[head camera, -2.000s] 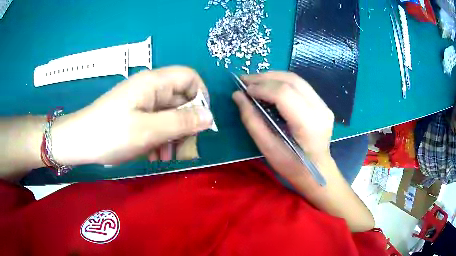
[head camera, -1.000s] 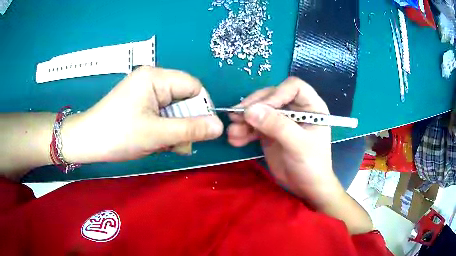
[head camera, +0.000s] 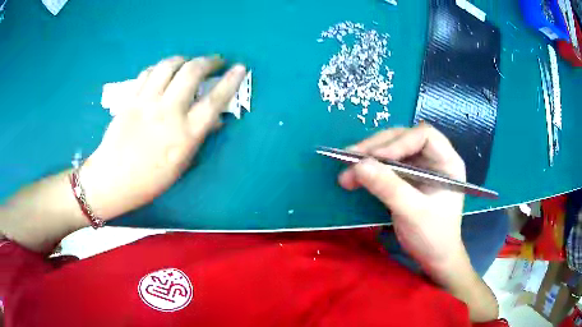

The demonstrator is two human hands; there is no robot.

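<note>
White watch straps [head camera: 120,96] lie on the green mat at the left, mostly covered by my left hand [head camera: 159,121]. Their flared lug ends show past my fingertips. My left hand is palm down over them with its fingers spread; whether it grips a strap is hidden. My right hand [head camera: 408,185] holds silver tweezers [head camera: 440,179] between thumb and fingers, their points to the left above the mat. A loose pile of tiny silver-grey inserts [head camera: 357,73] lies between the hands, farther back.
The black ribbed mat [head camera: 461,76], with white tape [head camera: 471,9], lies right of the pile. Spare tweezers [head camera: 546,108] and a white strip [head camera: 556,86] lie beyond it. A blue bin [head camera: 547,19] stands at the top right. The table edge [head camera: 287,228] curves before my red top.
My left hand has moved back and left onto the straps on the mat, opening its fingers. My right hand has drawn the tweezers away to the right. The view has shifted left.
</note>
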